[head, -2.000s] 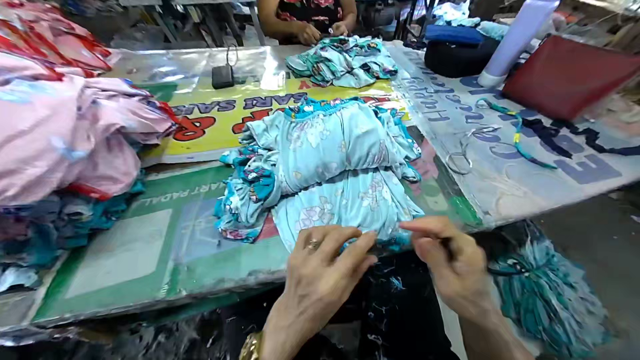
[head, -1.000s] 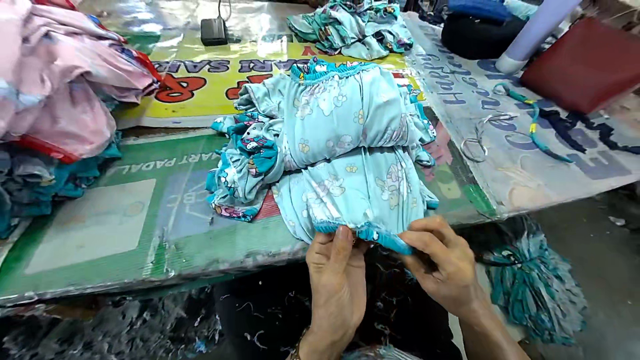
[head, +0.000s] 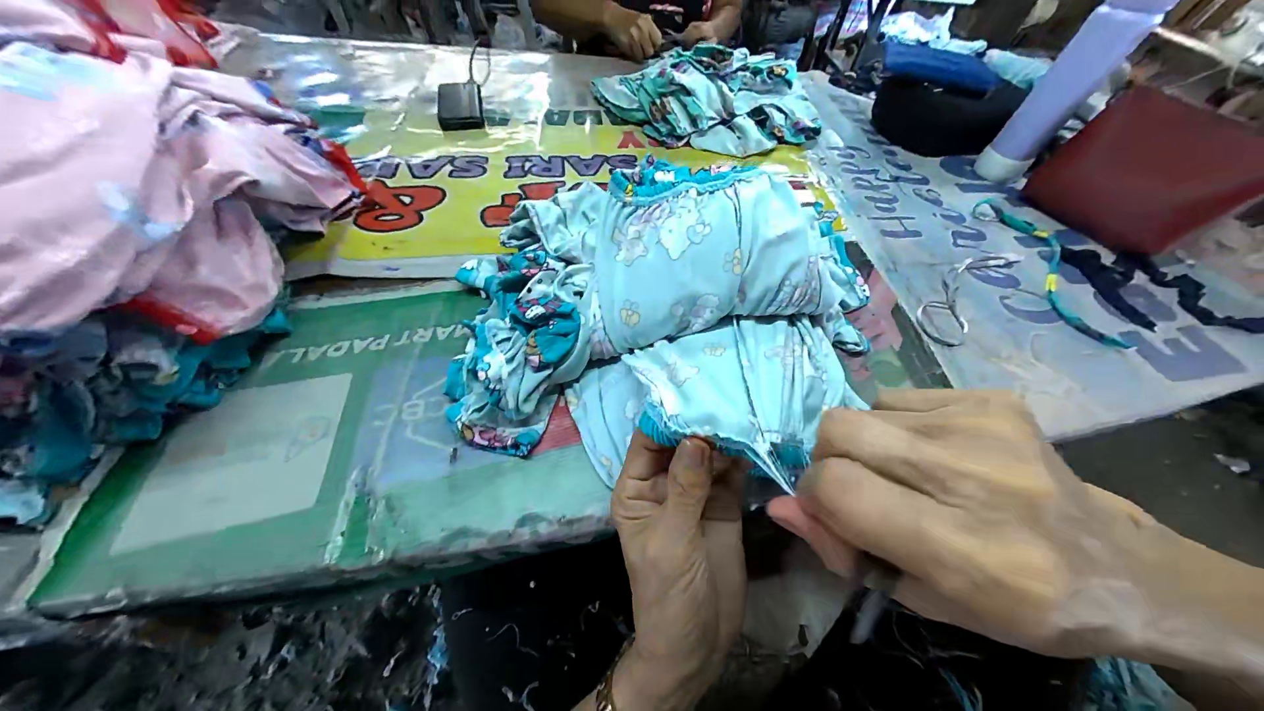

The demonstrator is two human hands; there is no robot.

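Note:
Light blue printed garments (head: 691,257) with gathered teal edges lie in a stack at the middle of the table, reaching its near edge. My left hand (head: 686,523) pinches the teal gathered edge of the nearest garment between thumb and fingers. Just to its right, my right hand (head: 918,504) is closed on the same edge and draws the fabric or threads there to a taut point. Something small and dark, blurred, shows under the right hand; I cannot tell what it is. Metal scissors (head: 948,306) lie on the table to the right of the stack.
Pink garments (head: 128,188) are heaped at the left over teal ones. At the back are a small black box (head: 460,106), another teal garment pile (head: 711,99) and a person's hands (head: 632,32). A purple tube (head: 1071,84), a red pouch (head: 1145,168) and cords (head: 1052,267) lie at the right.
My hands have gone from apart to gripping the teal edge. Since one second ago, the edge has been lifted and my right hand has turned over, pulling the cloth taut.

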